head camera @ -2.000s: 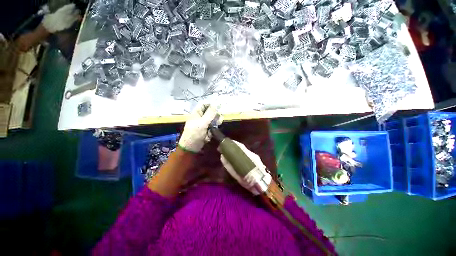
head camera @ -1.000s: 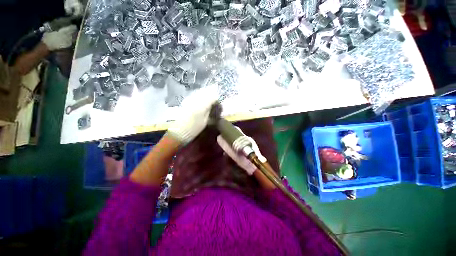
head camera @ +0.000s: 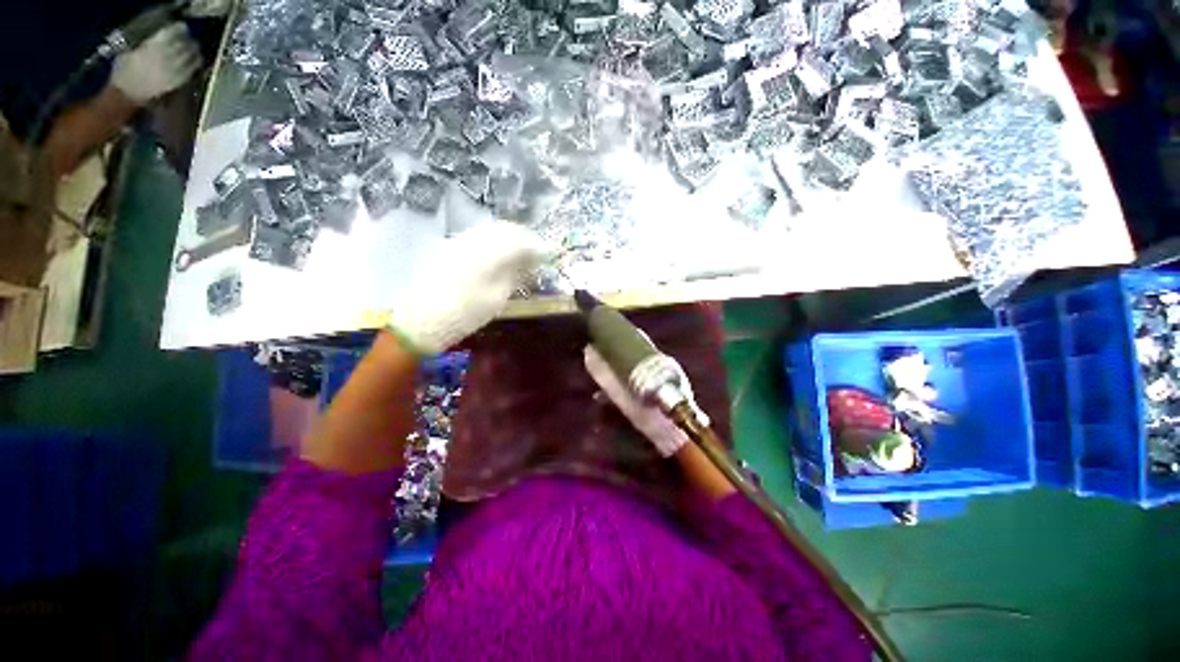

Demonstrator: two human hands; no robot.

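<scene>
My right hand [head camera: 643,404], in a white glove, is closed around an olive-grey cylindrical tool [head camera: 621,345]. Its dark tip points up-left at the table's front edge, and a brownish hose runs back from it along my right forearm. My left hand [head camera: 466,282], also in a white glove, is over the front edge, left of the tool tip. Its fingertips are at small bright bits [head camera: 564,259] on the table; whether they grip anything is unclear. Grey metal housings [head camera: 447,136] lie heaped across the table [head camera: 673,269].
A clear plastic bag [head camera: 602,110] lies mid-table, a glittering bag [head camera: 1003,194] at right, a wrench [head camera: 214,246] at left. Blue bins [head camera: 925,486] stand below on both sides. A worker's gloved hand [head camera: 158,62] is at upper left. A maroon apron [head camera: 557,420] covers my lap.
My left hand has moved from beside the tool tip onto the table edge, farther left. The grey piece it held earlier is no longer clearly visible. The tool tip now stands apart from the left hand.
</scene>
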